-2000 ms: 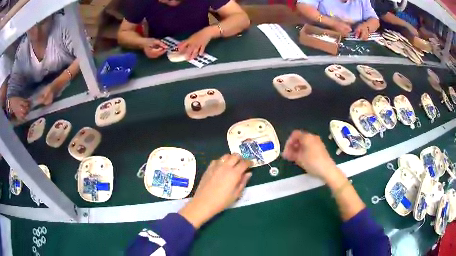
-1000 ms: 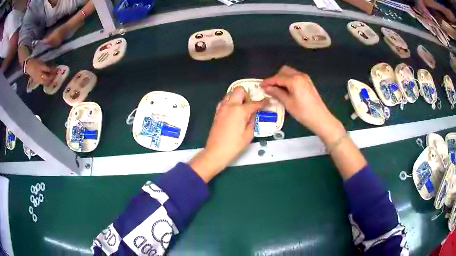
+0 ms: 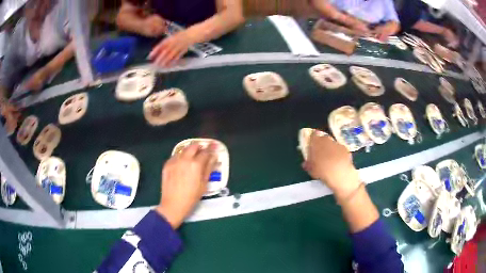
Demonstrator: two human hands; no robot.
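A cream back shell (image 3: 223, 171) with a blue battery lies open side up on the dark green belt. My left hand (image 3: 186, 178) rests over its left and upper part and hides most of its inside; the fingertips are blurred. A small pale ring (image 3: 224, 191) lies at the shell's lower edge. My right hand (image 3: 329, 159) is on another cream shell (image 3: 304, 141) farther right, covering most of it, with the fingers around its right side. Another back shell (image 3: 114, 179) with circuit board and battery lies left of my left hand.
Filled shells (image 3: 347, 128) stand in a row on the belt at right, with a pile (image 3: 417, 205) nearer. Front shells (image 3: 165, 106) lie along the belt's far side. A metal rail (image 3: 266, 195) crosses in front. Coworkers' hands (image 3: 173, 48) are opposite. A blue bin (image 3: 113, 54) is at far left.
The belt's shells have shifted left in view. My right hand has left the middle shell and moved onto another shell at right. My left hand has stayed with the middle shell as it moved left.
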